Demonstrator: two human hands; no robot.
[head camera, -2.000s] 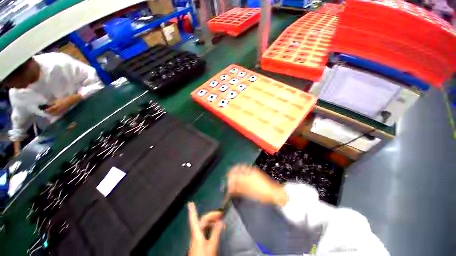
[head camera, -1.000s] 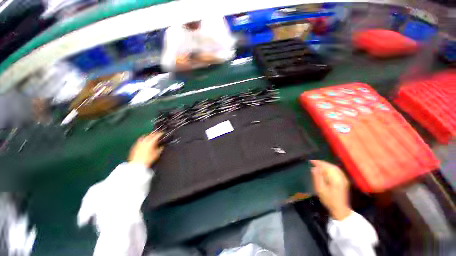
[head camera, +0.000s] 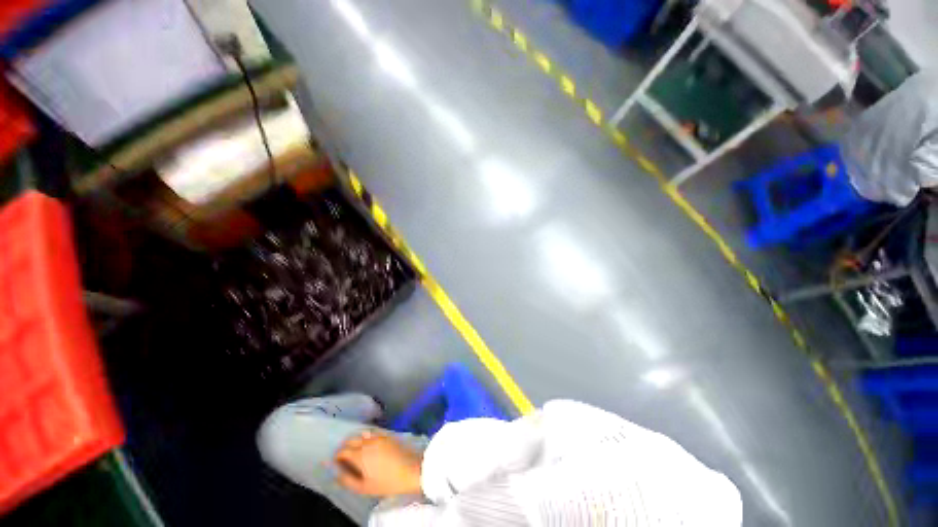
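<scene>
My right hand (head camera: 379, 465) is at the bottom centre, over my grey-clad leg, with the white sleeve to its right. It is small and blurred, and I cannot tell whether its fingers hold anything. My left hand is out of the picture. The black parts bin (head camera: 309, 283), filled with jumbled dark parts with shiny bits, is left of centre, above and beyond the hand and not touched by it. The orange-red compartment tray (head camera: 49, 350) is cut off at the left edge.
Papers on a board (head camera: 129, 62) lie at the upper left, with a cable beside them. A grey floor with yellow lines (head camera: 468, 335) curves through the middle. A blue stool (head camera: 453, 396) is beside my leg. Another blue stool (head camera: 813, 196), a white-framed table (head camera: 761, 62) and a person's sleeve (head camera: 895, 139) are at the right.
The view has swung right and down, from the bench to the floor. The black tray and my left hand have left the picture. My right hand is now over my leg.
</scene>
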